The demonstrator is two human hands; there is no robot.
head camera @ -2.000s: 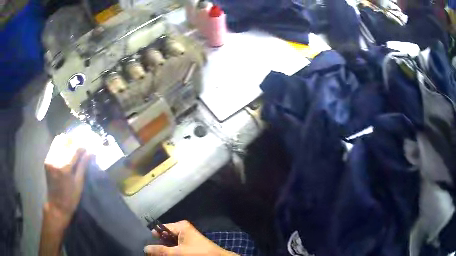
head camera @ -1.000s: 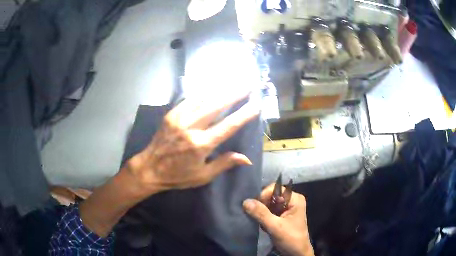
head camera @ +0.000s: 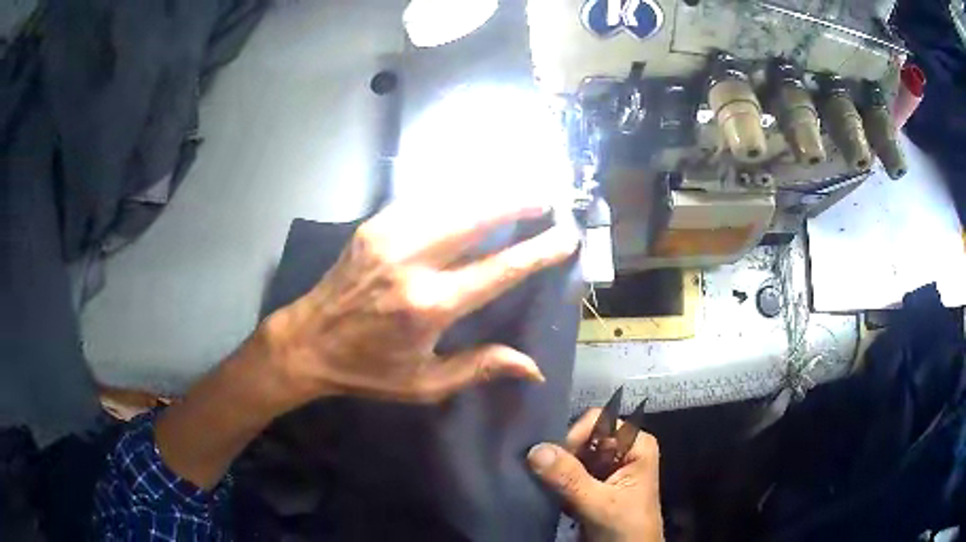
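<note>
A dark grey cloth panel point(head camera: 508, 423) runs from the near edge up under the lamp glare, its right edge beside the presser foot area point(head camera: 585, 159) of the overlock machine point(head camera: 689, 127). My left hand point(head camera: 408, 307) lies palm down on the panel, fingers spread, fingertips near the needle area. My right hand point(head camera: 604, 482) is at the panel's lower right edge, thumb on the cloth, with thread snips point(head camera: 616, 429) held in the palm, blades pointing up and apart. Glare hides the cloth's upper part.
Tapered tension knobs point(head camera: 738, 111) line the machine front. A yellow-framed opening point(head camera: 636, 326) lies right of the panel. Thread waste point(head camera: 797, 349) hangs near a white sheet point(head camera: 884, 233). Grey cloth point(head camera: 95, 138) is heaped left, navy cloth point(head camera: 911, 392) right, and a red-topped cone point(head camera: 909, 90) stands behind.
The view has swung rightward since the oldest frame, then only slightly. My left hand moved from gripping the cloth's edge to lying flat on it. My right hand came to the panel's edge, still holding the snips.
</note>
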